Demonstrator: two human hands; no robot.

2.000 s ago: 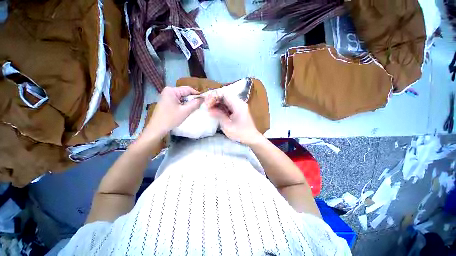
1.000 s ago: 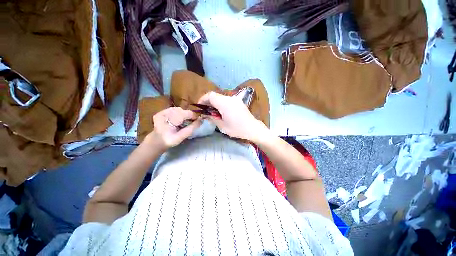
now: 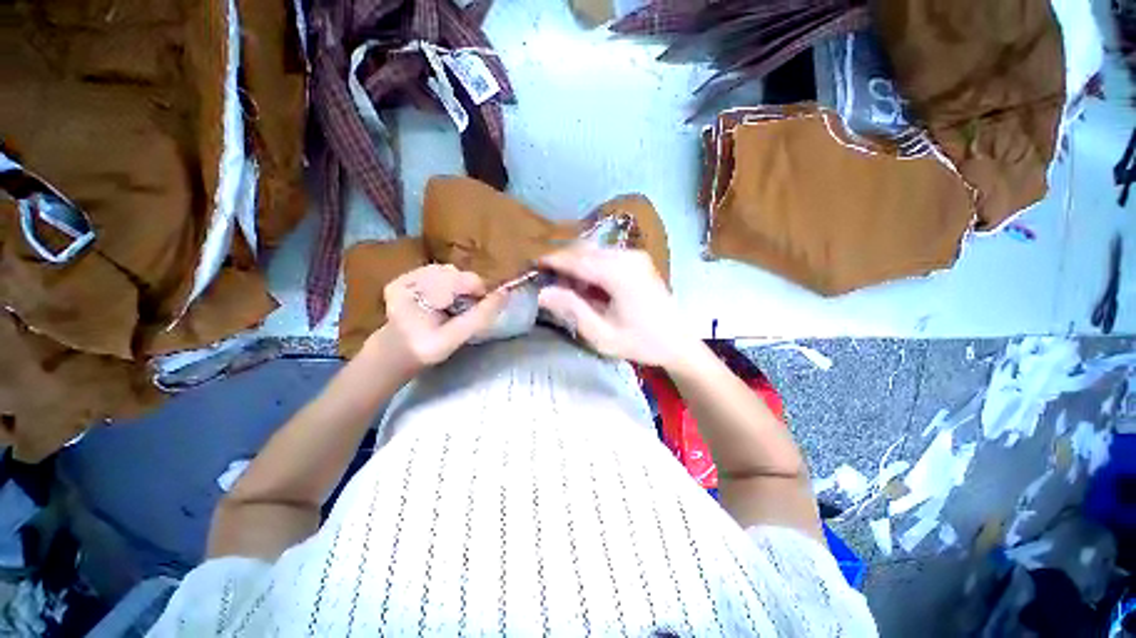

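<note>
A brown garment piece [image 3: 480, 231] lies at the table's front edge, against my waist, folded into lobes. A bit of its white layer [image 3: 513, 314] shows between my hands. My left hand [image 3: 430, 314] pinches the piece's edge from the left. My right hand [image 3: 610, 299] pinches the same pale seam edge from the right, its fingers curled close to my left fingertips. Whether my right hand also holds a tool is hidden by its fingers.
A large brown garment pile [image 3: 100, 162] lies at left. Plaid strips [image 3: 361, 125] with white labels [image 3: 473, 77] hang beside it. Stacked brown panels [image 3: 847, 206] lie at right. A red container [image 3: 685, 430] stands below the table edge; white scraps [image 3: 928, 486] litter the floor.
The white pouch has shrunk and more brown cloth shows. Dark, red-handled snips showed in my right hand a second ago; now they are not visible. My right hand has moved slightly right.
</note>
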